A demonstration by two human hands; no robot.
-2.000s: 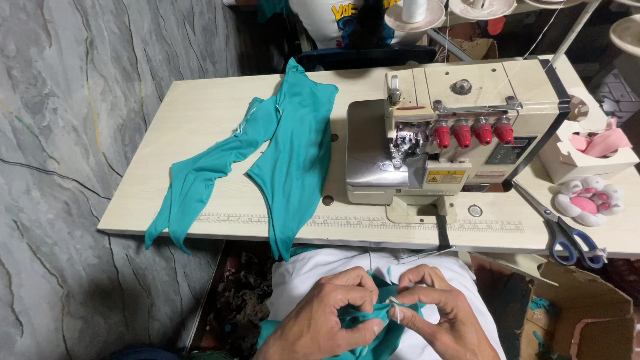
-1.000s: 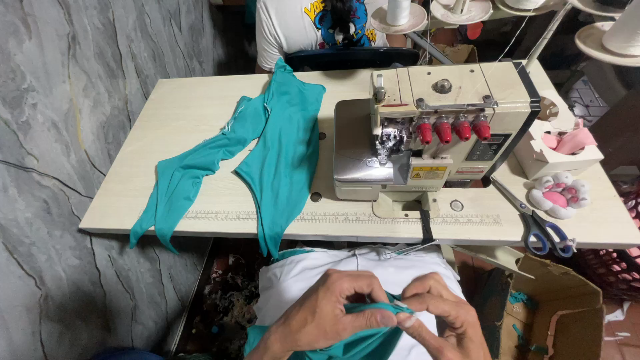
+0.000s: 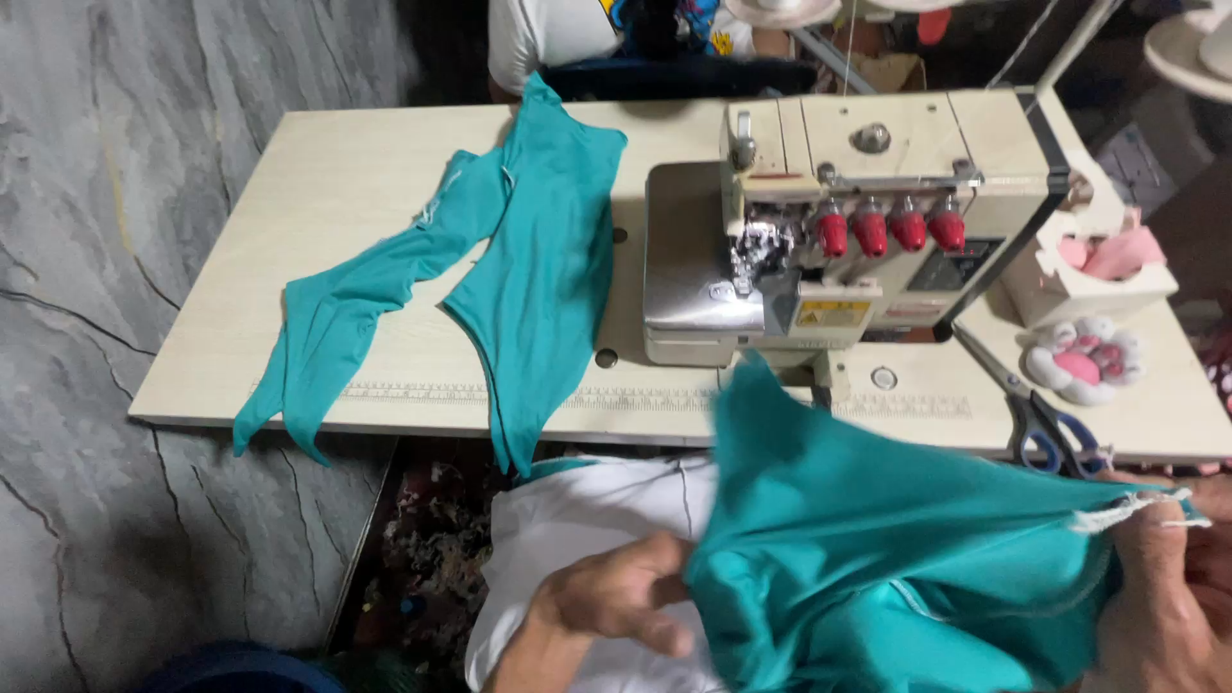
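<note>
A teal fabric garment piece (image 3: pixel 895 549) is stretched out above my lap, blurred by motion at its left side. My right hand (image 3: pixel 1160 568) pinches its right end, where a white stitched seam and thread ends show. Beside the cloth's left edge is my left hand (image 3: pixel 621 602), fingers apart; its fingertips are partly behind the cloth, and nothing is seen gripped in them. More teal fabric pieces (image 3: pixel 553 250) lie on the sewing table (image 3: pixel 221 250), left of a cream overlock sewing machine (image 3: pixel 905 144) with red tension knobs.
Blue-handled scissors (image 3: pixel 1035 414) lie at the table's right front, near a paw-shaped pincushion (image 3: pixel 1086 361) and a white box (image 3: pixel 1049 279) holding pink cloth. Thread cone holders (image 3: pixel 1179 58) stand behind. Another person in a white shirt (image 3: pixel 558 38) is beyond the table's far edge.
My hands were close together on the bunched teal cloth over my lap. They have moved apart, my right hand going right with the cloth, which is now spread and raised.
</note>
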